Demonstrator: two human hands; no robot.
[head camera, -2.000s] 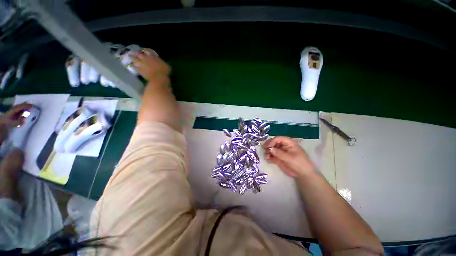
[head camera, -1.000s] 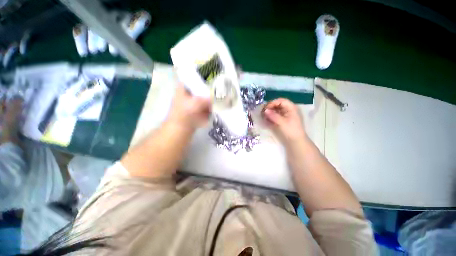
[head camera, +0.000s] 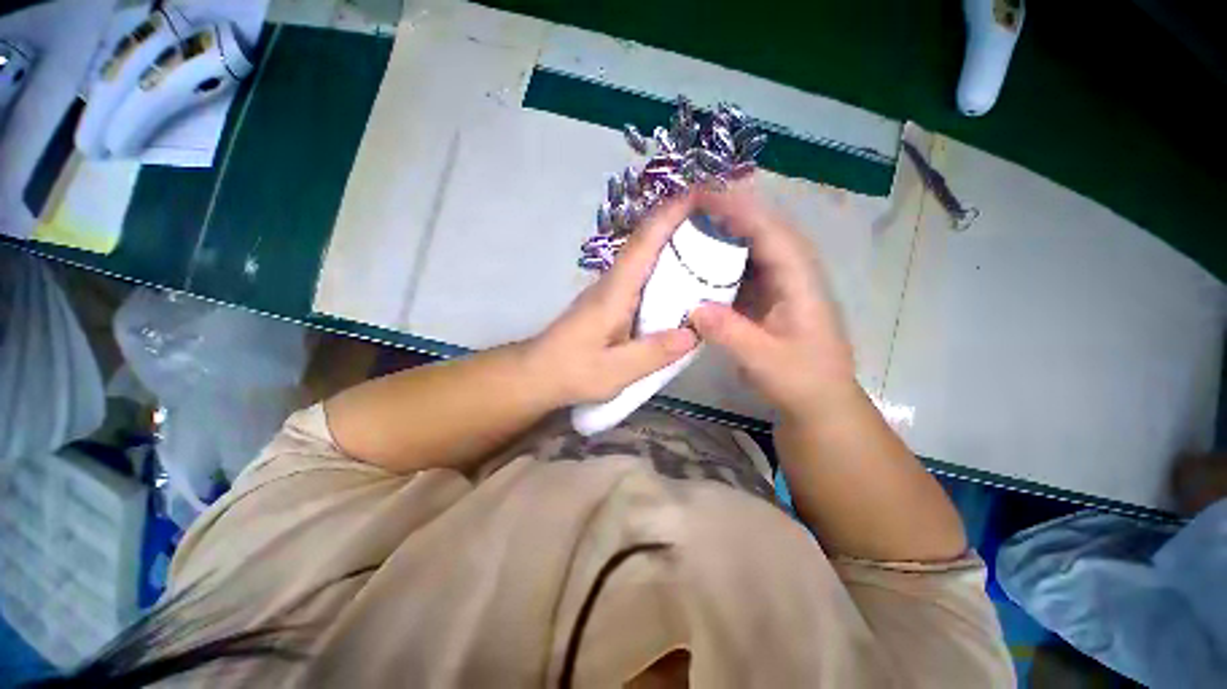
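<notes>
A white handheld device (head camera: 686, 276) is held between both hands in front of my chest, its wide head pointing away and its narrow handle towards me. My left hand (head camera: 612, 316) wraps its left side, thumb on the body. My right hand (head camera: 787, 303) wraps its right side, thumb pressing at its side surface; whether an oval part is under the thumb cannot be seen. A loose pile of small shiny silver-purple oval parts (head camera: 680, 151) lies on the pale mat (head camera: 444, 215) just beyond the hands, which partly hide it.
White devices (head camera: 175, 88) lie on papers at the left station. One white device (head camera: 989, 54) lies on the green belt (head camera: 1117, 135), top right. A slim dark tool (head camera: 935, 179) lies right of the pile. Plastic bags (head camera: 222, 377) and a white crate (head camera: 74, 552) are below left.
My left hand has brought a device from the belt to in front of my chest. My right hand has moved from beside the pile onto the device. The view has tilted down.
</notes>
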